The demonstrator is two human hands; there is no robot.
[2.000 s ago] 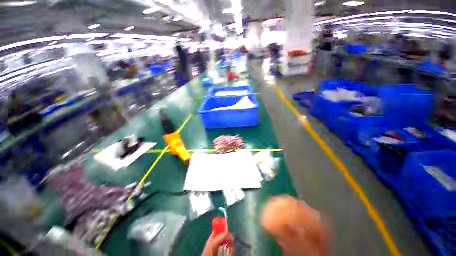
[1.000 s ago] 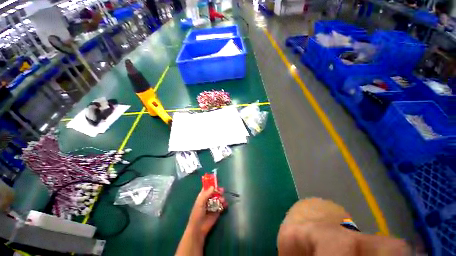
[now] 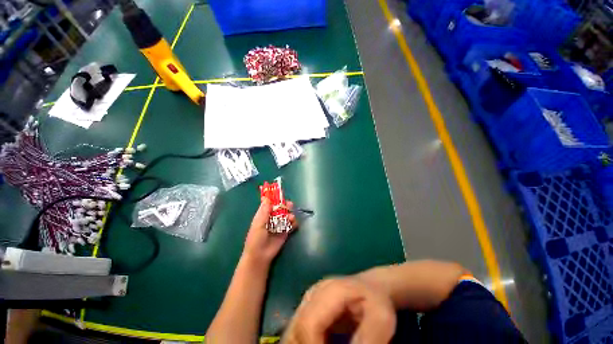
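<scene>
My left hand [image 3: 263, 232] is closed around a bundle of short red leads [image 3: 272, 195] with metallic ends toward me, above the green bench. A white sleeve piece [image 3: 279, 185] stands at the bundle's upper right. A thin dark lead [image 3: 304, 211] sticks out to the right of the hand. My right hand [image 3: 353, 312] is blurred at the bottom edge, nearer to me, with fingers curled; whether it holds anything cannot be told.
White paper [image 3: 262, 114] lies mid-bench, with small clear bags [image 3: 236, 166] below it and a larger plastic bag [image 3: 180, 209] left. A heat gun [image 3: 161, 59], harness heap [image 3: 57, 178], black cord [image 3: 158, 248] and grey-white housing [image 3: 64, 272] are left. Blue bins [image 3: 269, 13] stand beyond and right.
The view has tilted down toward the bench. My right hand has moved left and inward, closer to my left hand, which still holds the red leads.
</scene>
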